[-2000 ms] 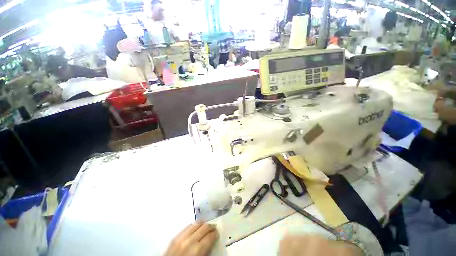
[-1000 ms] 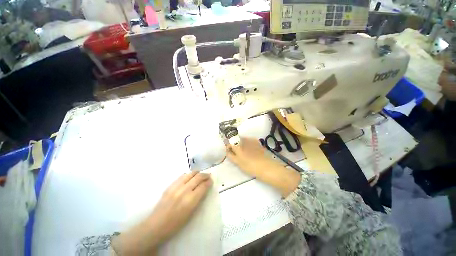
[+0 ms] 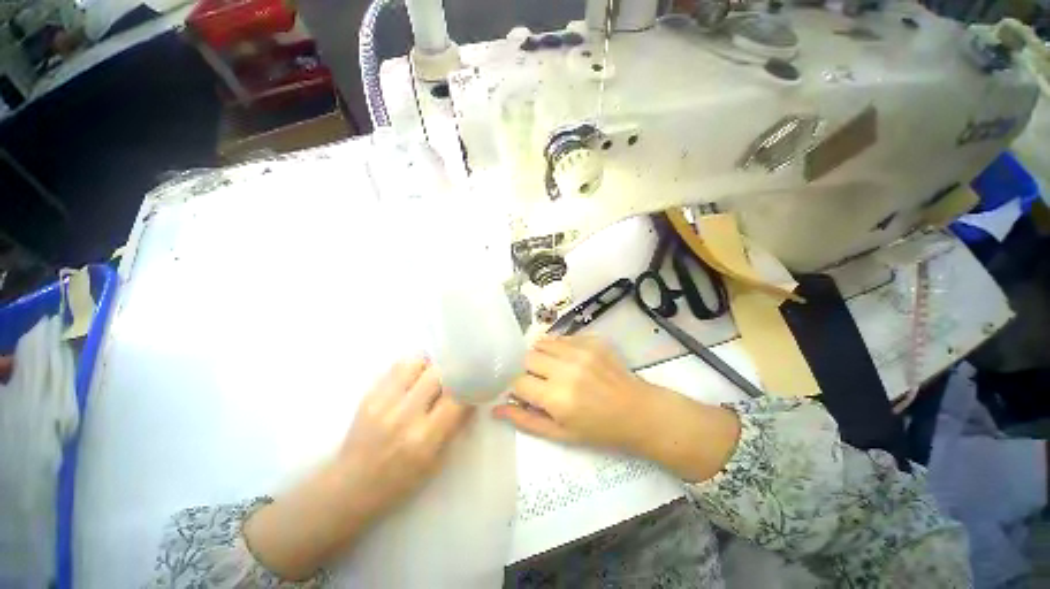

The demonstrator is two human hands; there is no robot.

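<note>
A thin white fabric piece (image 3: 455,518) lies on the white table and runs over its front edge, nearly vanishing against it. My left hand (image 3: 403,426) rests on the fabric, fingers on its upper part. My right hand (image 3: 576,391) is at the fabric's right edge, fingertips bent, just in front of the presser foot area (image 3: 546,301). Whether its fingers pinch the cloth is hard to tell. The cream sewing machine (image 3: 691,138) stands behind my hands; the lamp head (image 3: 478,334) hides the needle plate. Black thread snips (image 3: 593,306) lie right of the presser foot.
Black-handled scissors (image 3: 682,295), an orange-yellow curved template (image 3: 737,272), a tan card strip (image 3: 774,345) and a dark strip (image 3: 850,366) lie to the right. A tape measure (image 3: 920,316) is at the right end. A blue bin (image 3: 86,345) with white pieces stands left.
The view has moved closer and down onto the machine. My right hand has drawn back from the presser foot towards my left hand, and the snips now show fully. Both forearms are now in view.
</note>
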